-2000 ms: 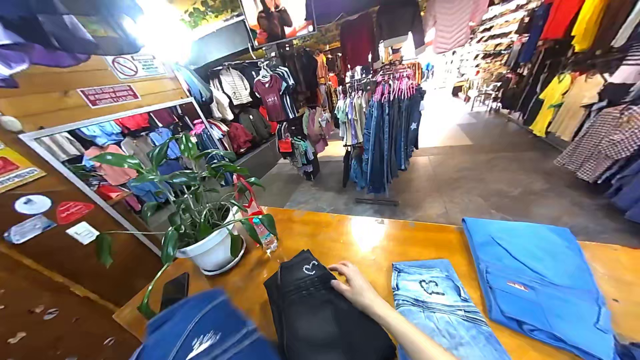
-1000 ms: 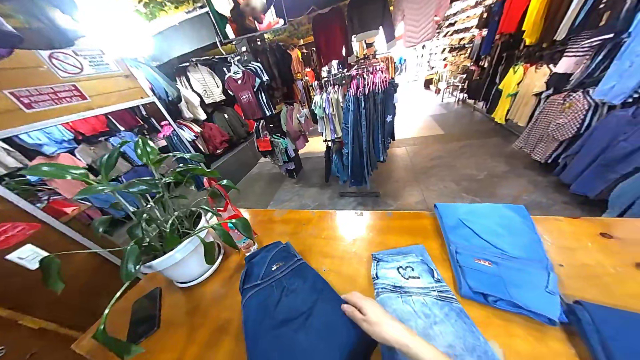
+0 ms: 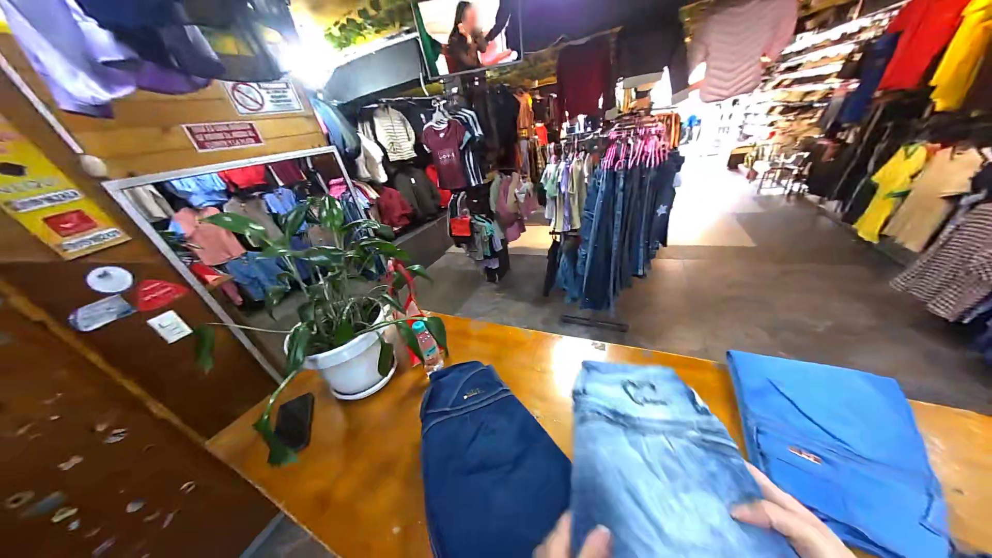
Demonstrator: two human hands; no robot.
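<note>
Both hands hold a folded pair of light-blue washed jeans (image 3: pixel 659 457) that bears a dark heart-like mark near its upper end. My left hand (image 3: pixel 573 540) grips its lower left side, partly cut off by the frame's bottom edge. At its right edge, the thumb of my right hand (image 3: pixel 790 515) lies on top of the denim. Just left of it, folded dark-blue jeans (image 3: pixel 492 465) lie on the varnished wooden counter (image 3: pixel 372 457). Folded brighter blue denim (image 3: pixel 845 442) rests to the right of my right hand.
A white pot (image 3: pixel 349 364) with a leafy plant stands at the counter's left, beside a small bottle (image 3: pixel 427 345) and a black phone (image 3: pixel 294 421). Beyond the counter's far edge is a rack of hanging jeans (image 3: pixel 612 225). A framed mirror (image 3: pixel 256 225) leans at the left.
My right hand has moved from the dark-blue jeans to the light-blue pair, and my left hand has come into view. Two seconds ago black jeans lay where the dark-blue pair is now.
</note>
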